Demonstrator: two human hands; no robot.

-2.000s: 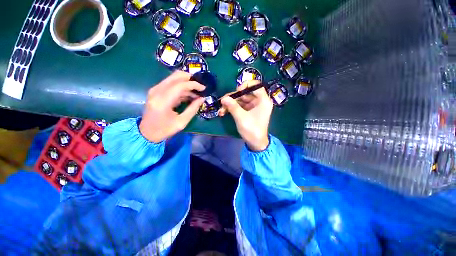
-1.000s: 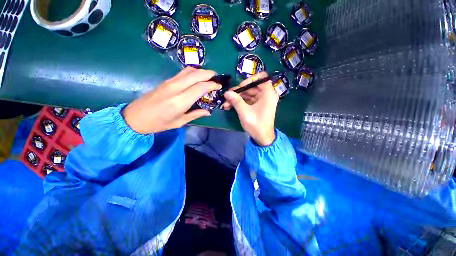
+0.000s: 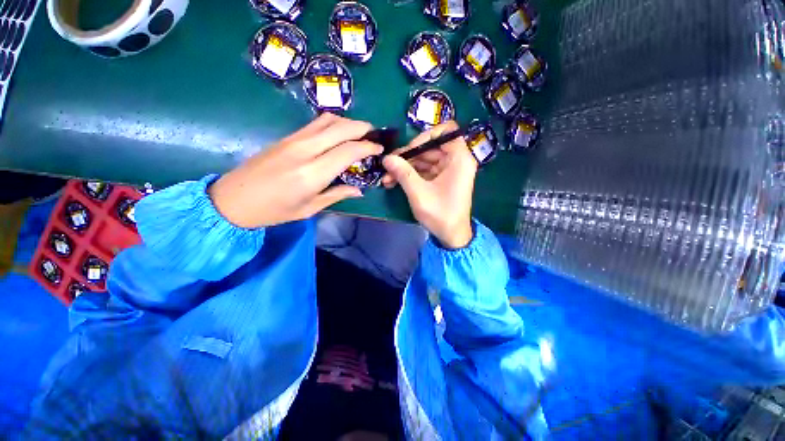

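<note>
My left hand (image 3: 297,172) is closed around a round housing assembly (image 3: 361,170) at the bench's front edge. A dark disc (image 3: 381,136) shows edge-on at its fingertips, above the housing. My right hand (image 3: 436,178) grips dark tweezers (image 3: 432,145) like a pen. Their tip is at the housing's right side; whether it touches is hidden. The joint between disc and housing is too small to see. Several more housings with white and yellow rectangles, one of them here (image 3: 328,83), lie on the green bench (image 3: 198,112).
A tall stack of clear blister trays (image 3: 645,155) stands at the right. A sticker roll (image 3: 112,39) and a die-cut sticker sheet (image 3: 10,43) lie at the upper left. A red compartment tray (image 3: 108,233) with housings is low at the left.
Since two seconds ago my left hand has turned over the housing, and the disc it held face-on is now edge-on against it. The view has shifted. Little differs from one second ago.
</note>
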